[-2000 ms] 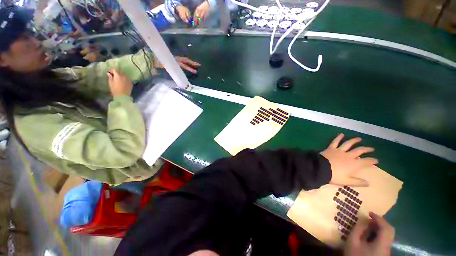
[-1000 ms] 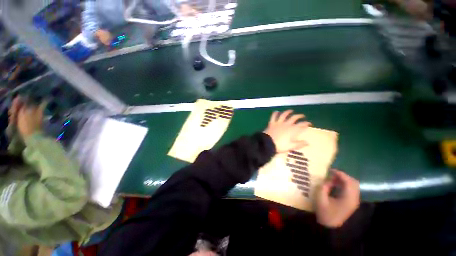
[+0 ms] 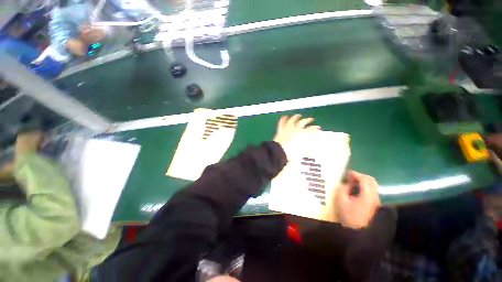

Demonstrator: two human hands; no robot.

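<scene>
A cream backing sheet (image 3: 286, 187) with rows of small dark pads (image 3: 315, 180) lies on the green bench in front of me. My left hand (image 3: 294, 131) rests on its upper left part with fingers spread, holding nothing. My right hand (image 3: 358, 201) is at the sheet's right edge, its fingers closed on a small round black part (image 3: 355, 190), mostly hidden by the fingers. A second cream sheet (image 3: 190, 151) with dark pads lies to the left.
A pale metal rail (image 3: 308, 103) runs behind the sheets. Two black parts (image 3: 194, 91) sit on the green belt beyond. A white sheet (image 3: 107, 182) and a person's green sleeve (image 3: 41, 193) are left. A yellow button box (image 3: 473, 147) and a neighbour's hand are right.
The view has swung to the right, so the sheets and both hands appear further left and the yellow box has come into view. My left hand stays on the sheet, my right hand beside it.
</scene>
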